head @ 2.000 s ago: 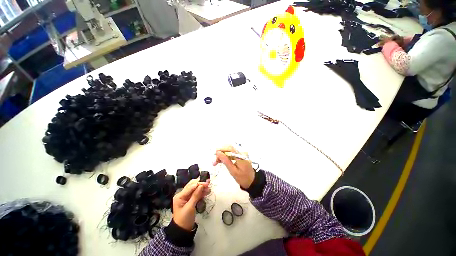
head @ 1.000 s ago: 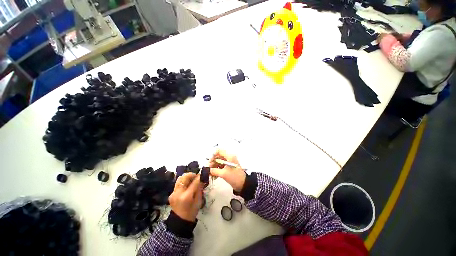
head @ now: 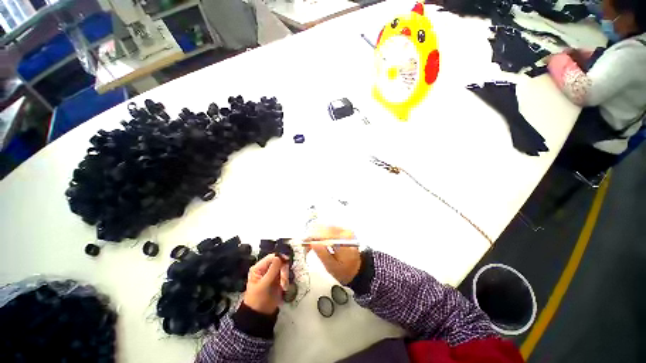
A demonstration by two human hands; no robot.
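My left hand point(head: 265, 282) pinches a small black loop point(head: 285, 250) at its fingertips, beside the working pile of black loops point(head: 202, 283). My right hand point(head: 337, 255) holds a slim pale pen-shaped tool point(head: 338, 242) like a pencil, its thin end pointing left at the loop. Whether the tip touches the loop is too small to tell. Two loops point(head: 326, 306) lie singly near my right sleeve. Fine dark thread ends lie around my left fingertips.
A large pile of loops point(head: 163, 166) lies farther left, bagged loops point(head: 57, 322) near the left corner. A yellow chick-shaped fan point(head: 405, 67), small black box point(head: 341, 108), twisted cord point(head: 446, 204) and black fabric bundle point(head: 511, 117) lie beyond. A bin point(head: 504, 299) stands right; a person point(head: 615, 85) sits farther along.
The right hand has turned and moved slightly right of the left hand, and the tool now lies nearly level, pointing left. The left hand still holds a black loop. The whole view has shifted slightly.
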